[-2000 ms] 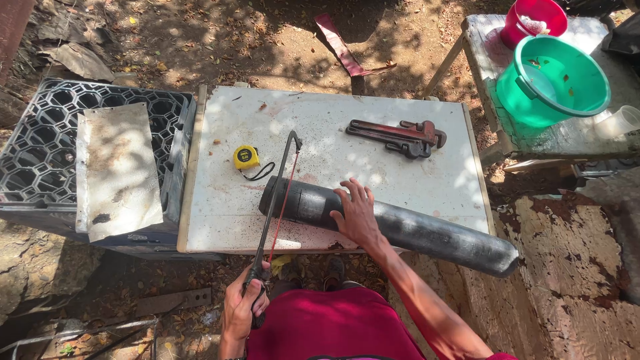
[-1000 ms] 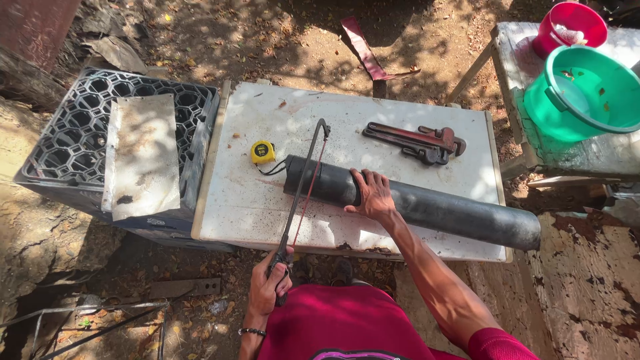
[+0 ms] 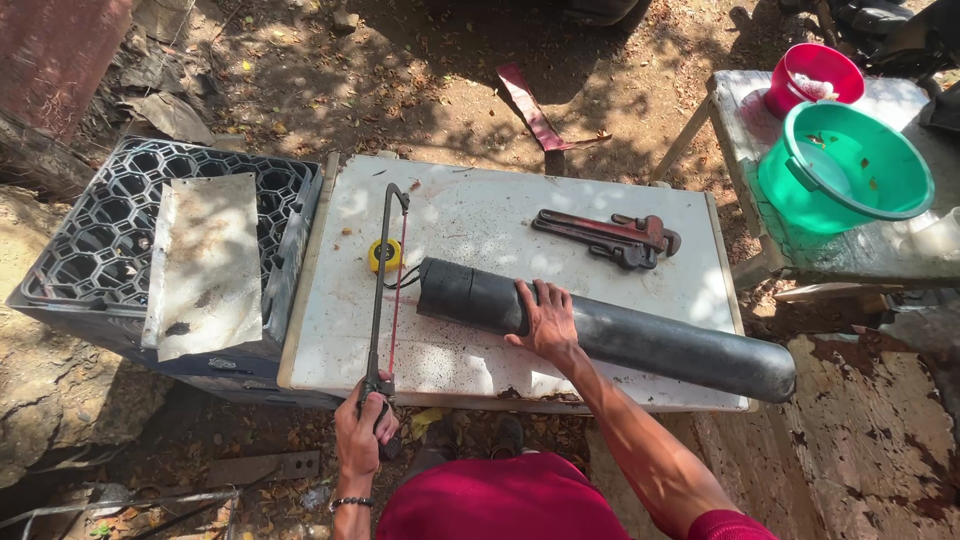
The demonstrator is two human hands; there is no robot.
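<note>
A hacksaw (image 3: 379,300) with a red blade is gripped by its handle in my left hand (image 3: 367,431), upright in the picture just left of the pipe's end. My right hand (image 3: 547,319) lies with spread fingers on top of a thick black plastic pipe (image 3: 660,341), which rests slantwise on the white tabletop (image 3: 465,199) and juts past its front right corner. A thin cut line shows around the pipe near its left end. Beyond the saw sits a yellow tape measure (image 3: 385,256) with a black strap. Two pipe wrenches (image 3: 611,237) lie behind the pipe.
Left of the table stand plastic crates (image 3: 97,281) with a stained sheet (image 3: 210,262) on top. At the right, a side table (image 3: 862,259) holds a green basin (image 3: 844,169) and a red bowl (image 3: 816,77). Dark specks are scattered on the tabletop.
The hacksaw has come away from the pipe to its left, and the cut line is now in view. My right hand still rests on the pipe.
</note>
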